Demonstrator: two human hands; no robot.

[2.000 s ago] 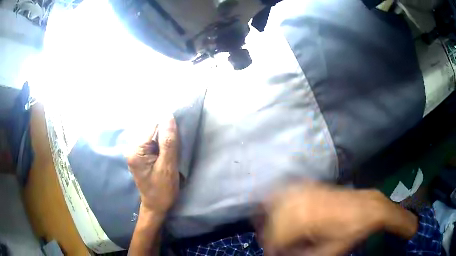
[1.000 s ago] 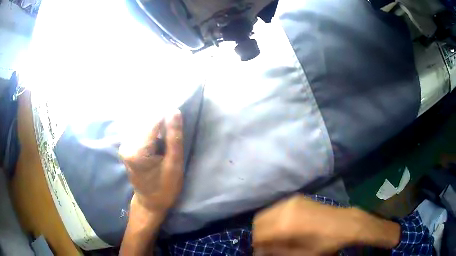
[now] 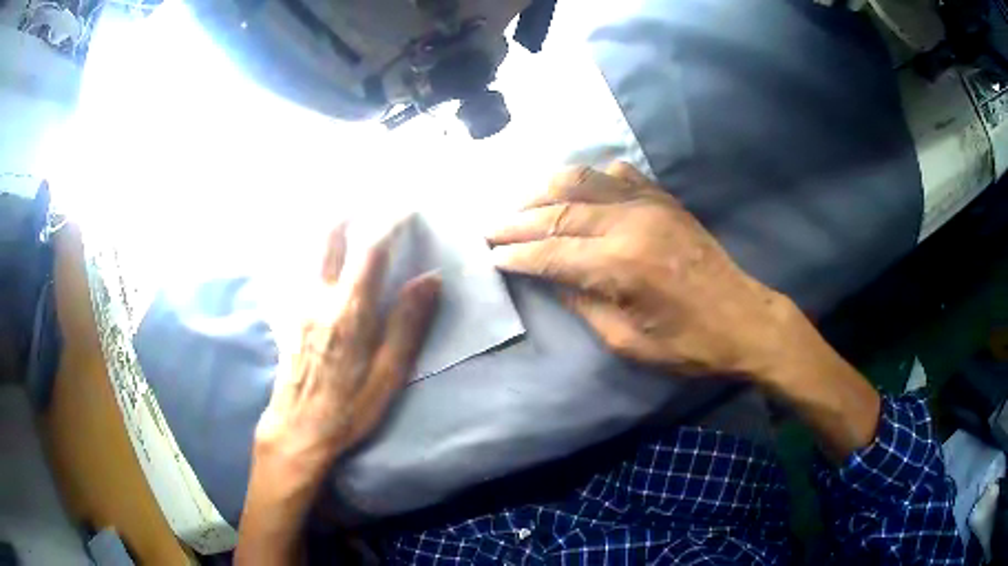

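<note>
A light grey pocket piece [image 3: 470, 310] lies on the grey garment panel [image 3: 531, 392], its lower corner and edge visible. My left hand [image 3: 348, 354] lies flat with fingers spread on the left part of the piece. My right hand [image 3: 652, 276] rests on the cloth at the piece's right edge, fingertips touching that edge; whether it pinches anything I cannot tell. The dark grey side section [image 3: 774, 155] lies right of my right hand. The upper left of the cloth is washed out white by the lamp.
The dark machine head [image 3: 365, 55] with a round knob [image 3: 484, 114] hangs above the cloth. The pale table edge [image 3: 155, 453] curves down the left, beside a wooden-coloured edge [image 3: 88, 409]. A blue checked shirt [image 3: 707, 486] is below the cloth. A white scrap [image 3: 915, 376] shows at right.
My right hand has moved up and left from the cloth's lower edge onto the panel. The pocket piece now lies flat and spread between both hands. My left hand's fingers have spread.
</note>
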